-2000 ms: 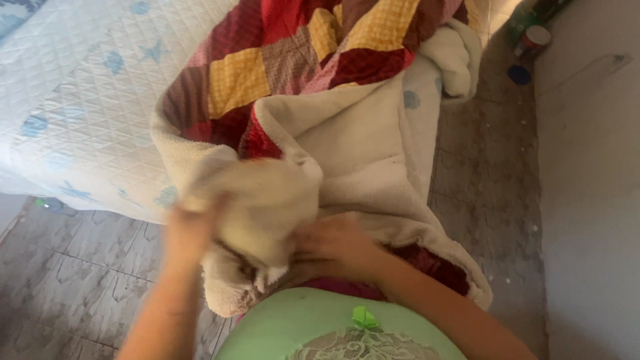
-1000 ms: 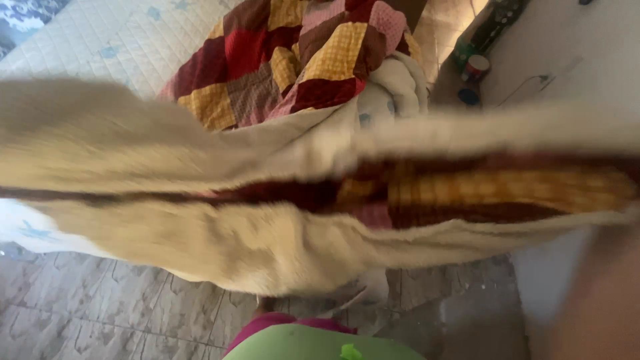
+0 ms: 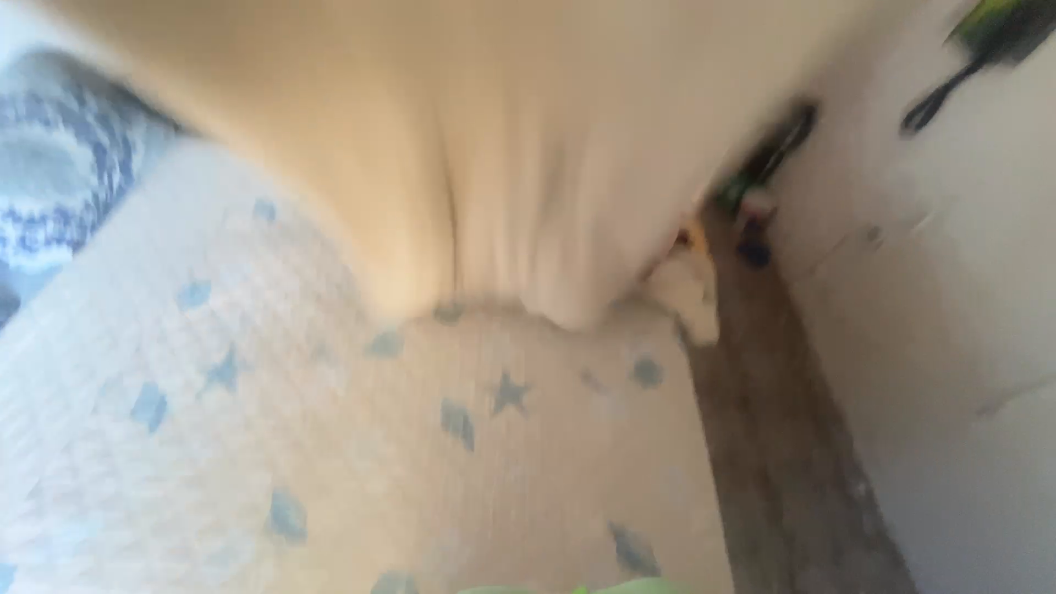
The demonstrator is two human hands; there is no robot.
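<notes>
A blanket [image 3: 511,148] with its cream fleece side showing fills the top middle of the head view, strongly blurred and hanging in folds over the far part of the bed. At its lower right a small patchwork part with a fleece edge [image 3: 689,293] lies by the bed's side. Below the blanket spreads a white quilted mattress cover [image 3: 371,462] with blue stars and shell-like shapes. Neither my left hand nor my right hand can be seen, so what they hold is hidden.
A blue and white patterned cloth [image 3: 58,181] is at the upper left. To the right of the bed runs a strip of floor [image 3: 775,429] beside a pale wall [image 3: 932,346]. Small dark objects [image 3: 752,235] stand at its far end; a green and black item [image 3: 1002,29] is at the top right.
The blanket, bunched near my body and then stretched across the view, is now spread high and farther off. More of the mattress cover shows. My hands have left the view.
</notes>
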